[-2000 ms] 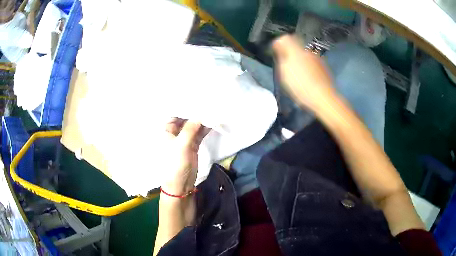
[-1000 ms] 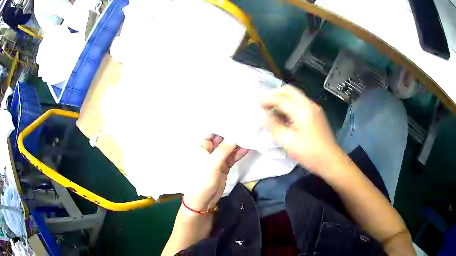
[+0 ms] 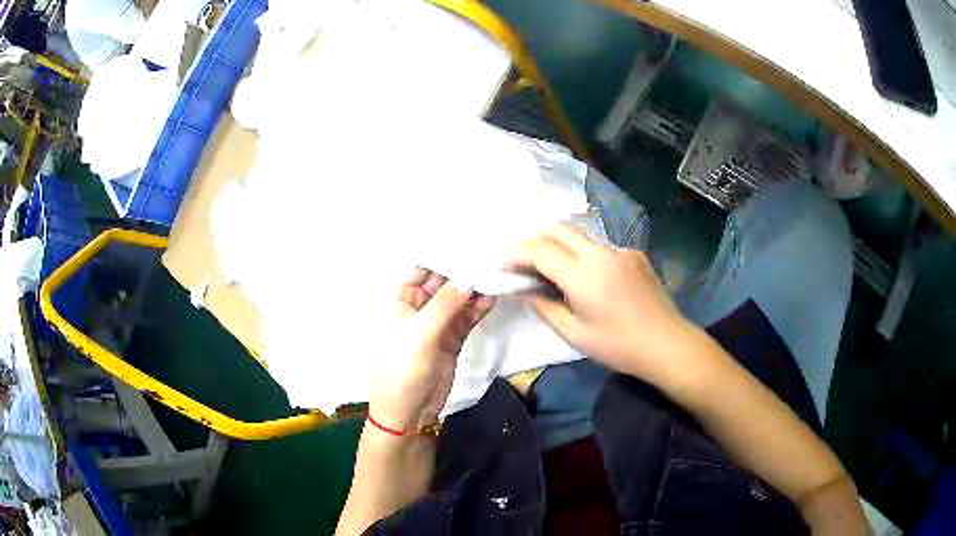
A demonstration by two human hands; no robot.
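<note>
A white garment (image 3: 503,340) lies over my lap and merges with an overexposed white pile (image 3: 356,157) in front of me. My left hand (image 3: 430,325), with a red string at the wrist, pinches the garment's edge between its fingertips. My right hand (image 3: 598,293) is just right of it, fingers bent over the same cloth and slightly blurred. A small dark shape shows under its fingers; I cannot tell clearly what it is.
Brown cardboard (image 3: 215,199) lies under the pile's left side. A yellow tube frame (image 3: 147,387) curves around it. A blue crate (image 3: 194,120) stands beyond. A white table (image 3: 818,63) with a black phone (image 3: 893,58) is at upper right.
My right hand swung from the upper right down to the cloth, then moved slightly down and left beside my left hand. My left hand stays pinched on the garment.
</note>
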